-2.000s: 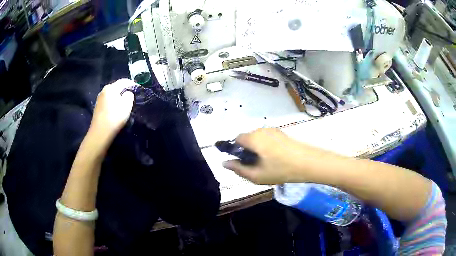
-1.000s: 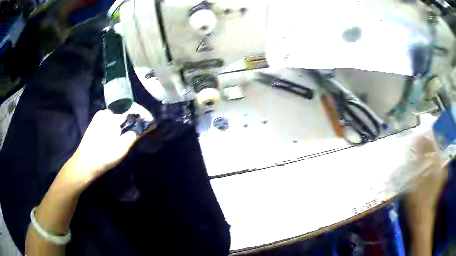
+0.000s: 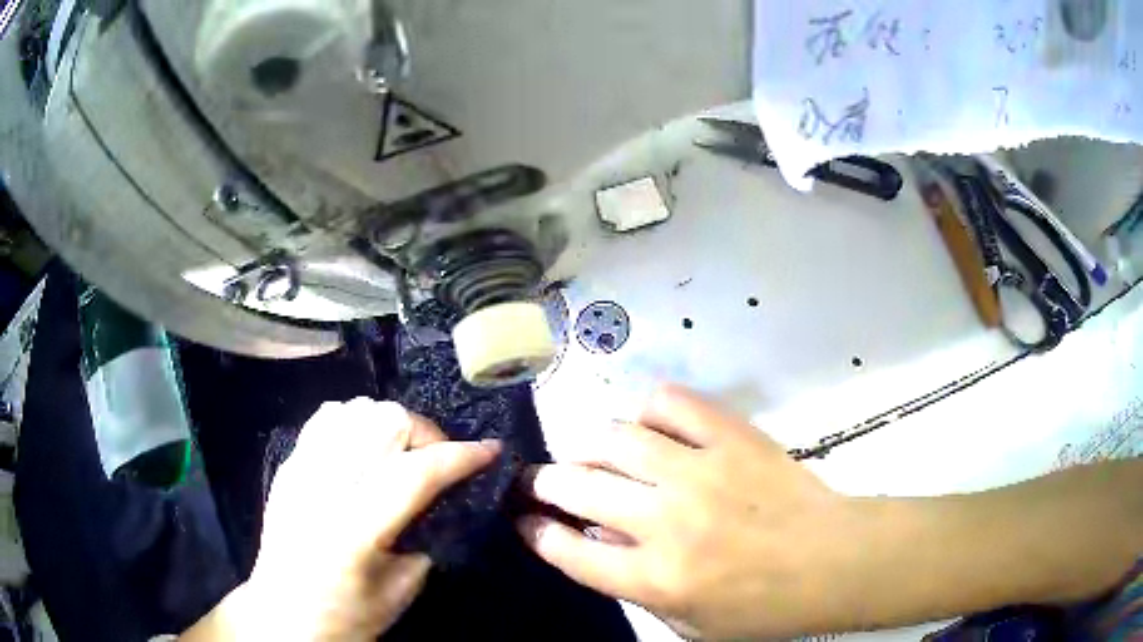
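Observation:
The dark garment piece (image 3: 226, 401) lies at the left and under both hands. A crinkled dark section (image 3: 458, 389) runs below the cream tension dial (image 3: 504, 344). My left hand (image 3: 357, 502) grips the crinkled cloth between thumb and fingers. My right hand (image 3: 677, 508) lies beside it, fingertips at the cloth's right edge, pinching it. The needle and presser foot are hidden behind the machine head (image 3: 602, 63).
Thread snips (image 3: 859, 176) lie partly under the handwritten note (image 3: 953, 75). Scissors (image 3: 1034, 257) and a brown-handled tool (image 3: 963, 257) lie at the right. A dark green lamp tube (image 3: 135, 395) with a whitish band stands at the left.
The view has moved much closer to the machine. My right hand held a small dark object, then was at the far right by something clear and blue; now it is at the cloth beside my left hand.

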